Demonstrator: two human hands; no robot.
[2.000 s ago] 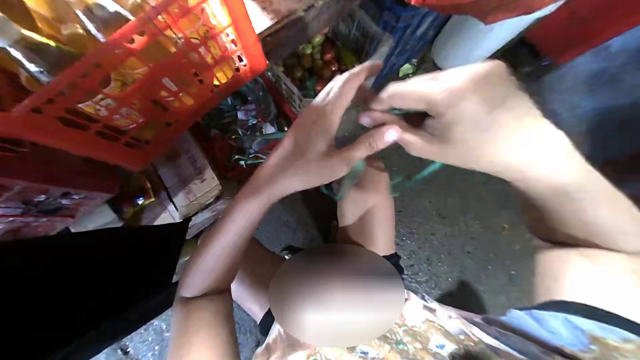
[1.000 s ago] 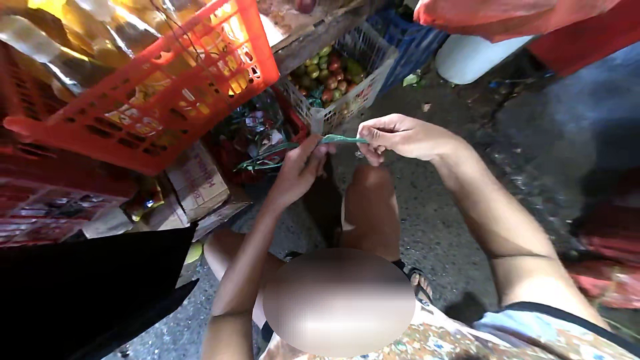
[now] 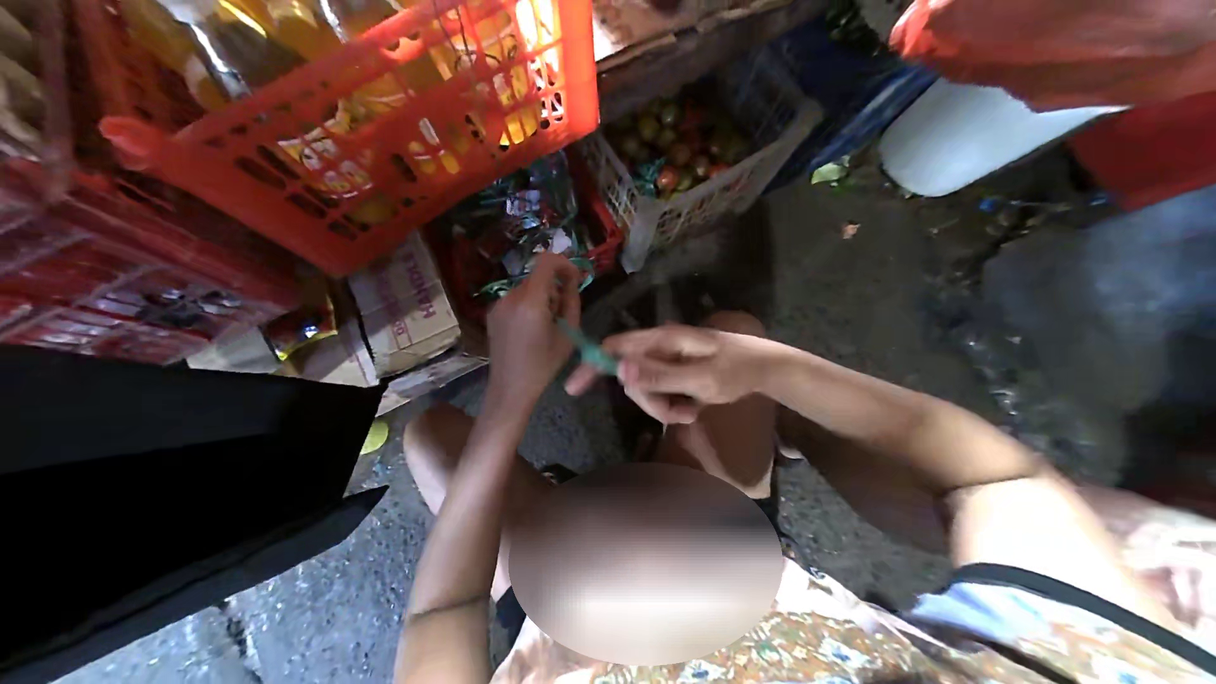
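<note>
Between my hands runs a thin green strand (image 3: 591, 351), which looks like plastic twine. My left hand (image 3: 540, 318) is closed on one part of it, with loose green loops hanging beyond the fingers over a red crate of bottles. My right hand (image 3: 673, 370) pinches the other end of the short stretch, lower and to the right, its fingers bent and slightly blurred. The strand slants down from the left hand to the right fingertips. Whether it has a knot cannot be made out.
An orange plastic crate (image 3: 380, 114) of bottles stands at upper left, above a cardboard box (image 3: 404, 309). A pale crate (image 3: 708, 214) holds tomatoes (image 3: 679, 152). Red crates (image 3: 142, 256) stand at left; a white container (image 3: 969, 138) lies at upper right.
The hands were close together two seconds ago, then drew the green strand level between them. Now the right hand is lower than the left and the strand slants.
</note>
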